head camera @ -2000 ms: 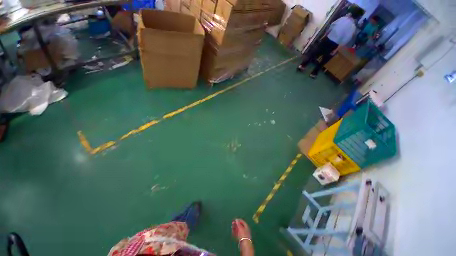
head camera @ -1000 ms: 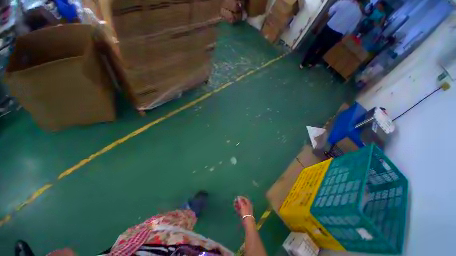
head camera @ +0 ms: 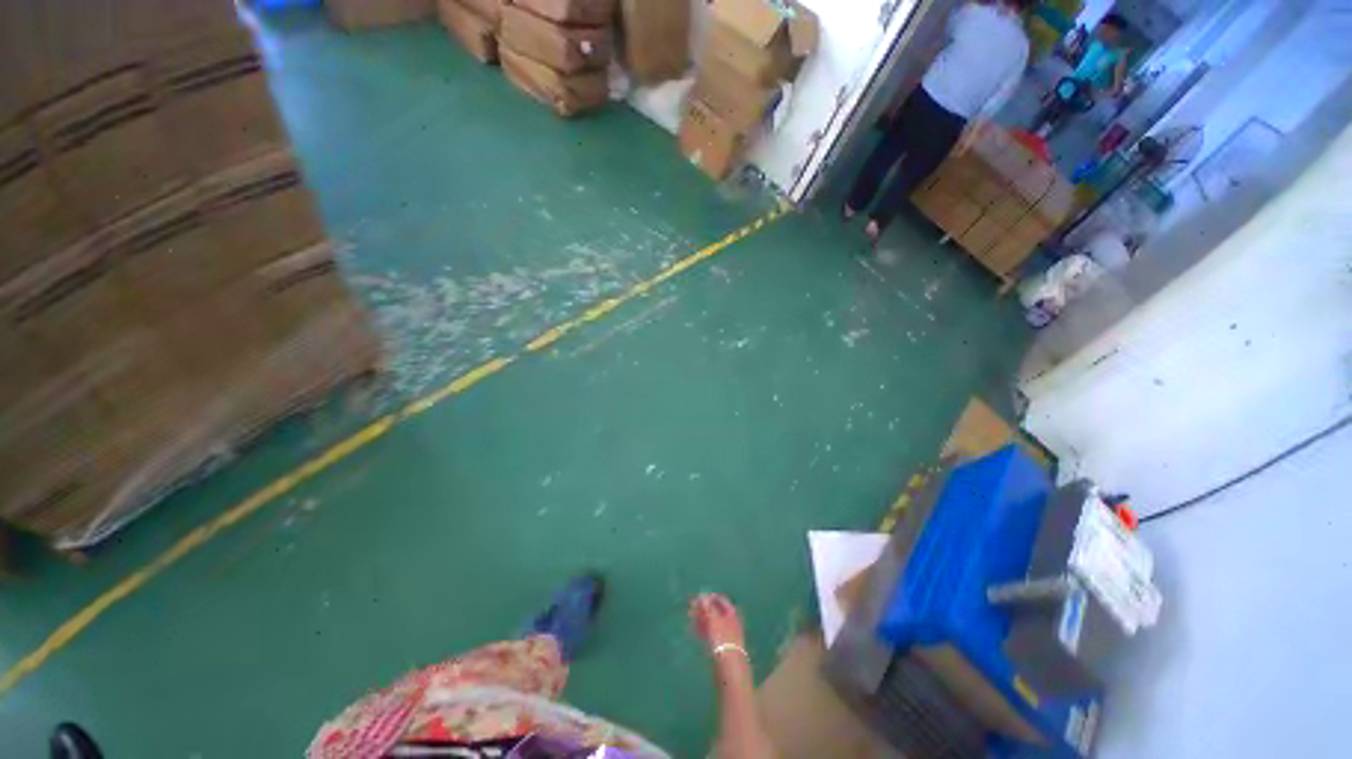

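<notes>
A small part of a black rounded grip (head camera: 71, 741), which looks like the pallet truck handle, shows at the bottom left corner, cut off by the edge. My left hand is not in view. My right hand (head camera: 716, 620) is bare, small and blurred, with a bracelet at the wrist. It hangs at my side over the green floor (head camera: 623, 445), and nothing large shows in it. How its fingers lie is unclear. My dark shoe (head camera: 575, 611) is left of that hand. The truck body and any load are not in view.
A tall stack of brown cartons (head camera: 148, 252) stands left of the yellow line (head camera: 460, 383). A blue crate (head camera: 971, 541), a grey box and cardboard are close on my right, by the wall. Ahead, a person (head camera: 949, 89) stands in a doorway beside a brown carton load (head camera: 993, 193).
The view has moved forward towards the doorway. The open carton and the green and yellow crates have left the picture. A skin-coloured patch near the black grip is gone.
</notes>
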